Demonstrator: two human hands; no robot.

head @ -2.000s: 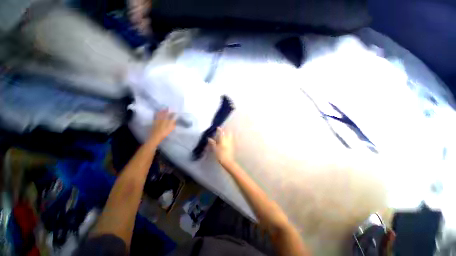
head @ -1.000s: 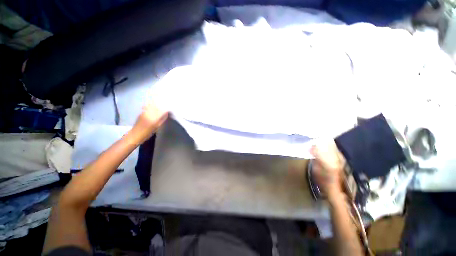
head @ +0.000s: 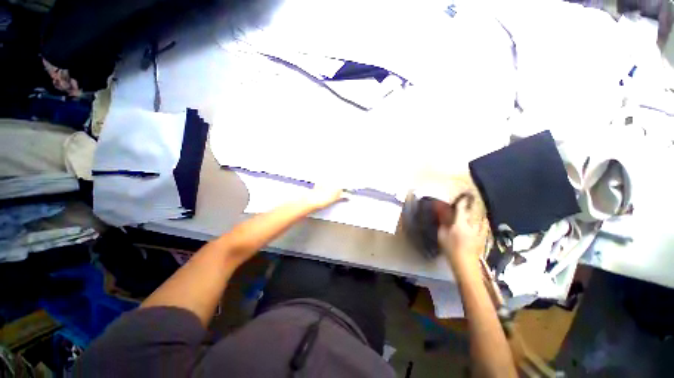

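Observation:
A white garment panel (head: 362, 214) with a thin dark seam line lies near the table's front edge; its far part is overexposed and its outline there cannot be told. My left hand (head: 330, 196) rests on the panel at the seam, fingers extended, not gripping. My right hand (head: 460, 225) is closed on the reddish-brown handle of the steam iron (head: 423, 227). The iron is blurred and stands at the panel's right end; whether it touches the panel is unclear.
A stack of white pieces with navy edges (head: 137, 166) lies at the left. A black square pad (head: 525, 182) lies right of the iron, with crumpled pale straps (head: 607, 188) around it. Loose navy and white pieces (head: 358, 71) lie at the far side. A black cylinder (head: 140, 26) is at far left.
The panel, earlier held up between both hands, now lies on the table. My left hand has moved right onto its seam. My right hand has let go of the panel and taken the iron.

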